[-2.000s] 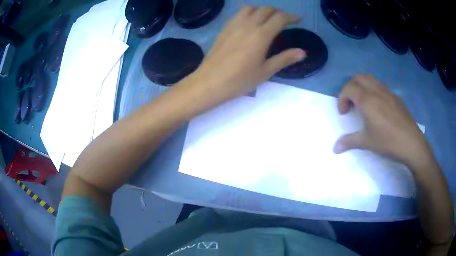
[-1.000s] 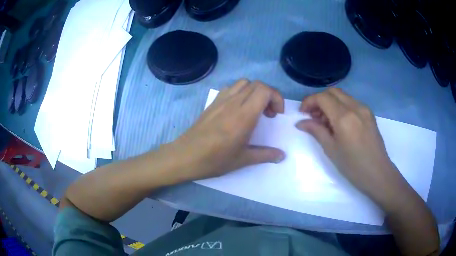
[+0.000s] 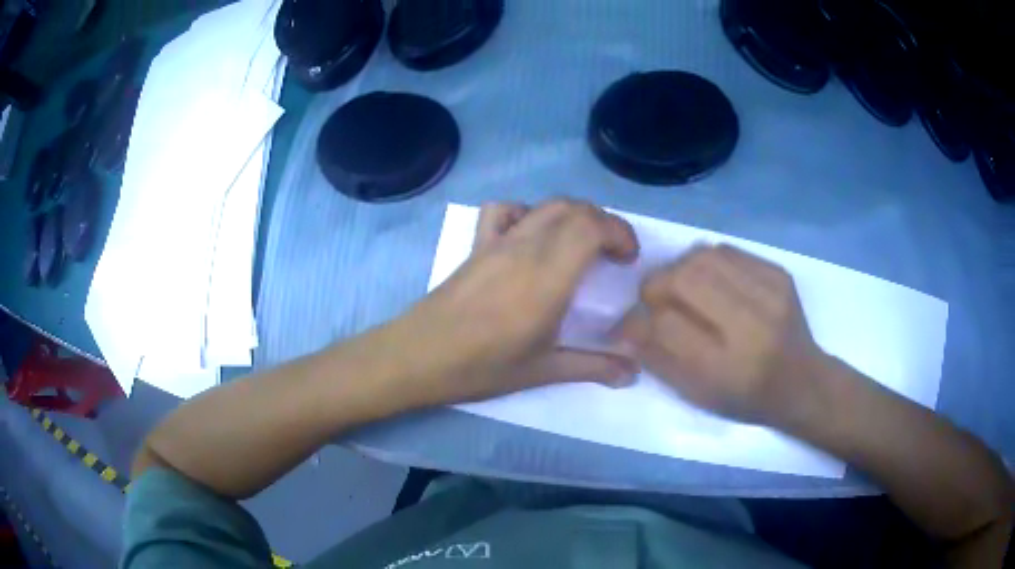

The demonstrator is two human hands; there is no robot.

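Observation:
A flat white sheet [image 3: 857, 322] lies on the pale blue mat right in front of me. My left hand [image 3: 545, 295] rests on its left part, thumb and fingers spread apart around a bare patch of sheet; I see nothing held in it. My right hand [image 3: 718, 328] is over the middle of the sheet, blurred, with its fingers curled close to my left thumb. Whether it pinches a thin piece cannot be seen. Two black oval ear cup parts lie singly beyond the sheet, one at left [image 3: 388, 145] and one at right [image 3: 663, 126].
An uneven stack of white sheets [image 3: 184, 211] lies at the left. More black ovals stand at the upper left [image 3: 329, 40] and upper right [image 3: 779, 42]. Smaller dark parts [image 3: 78, 211] lie on the green surface at far left. A red stool [image 3: 56, 380] is below left.
My left hand has come back from the right ear cup part to the sheet. My right hand has moved left across the sheet, its fingers now more curled.

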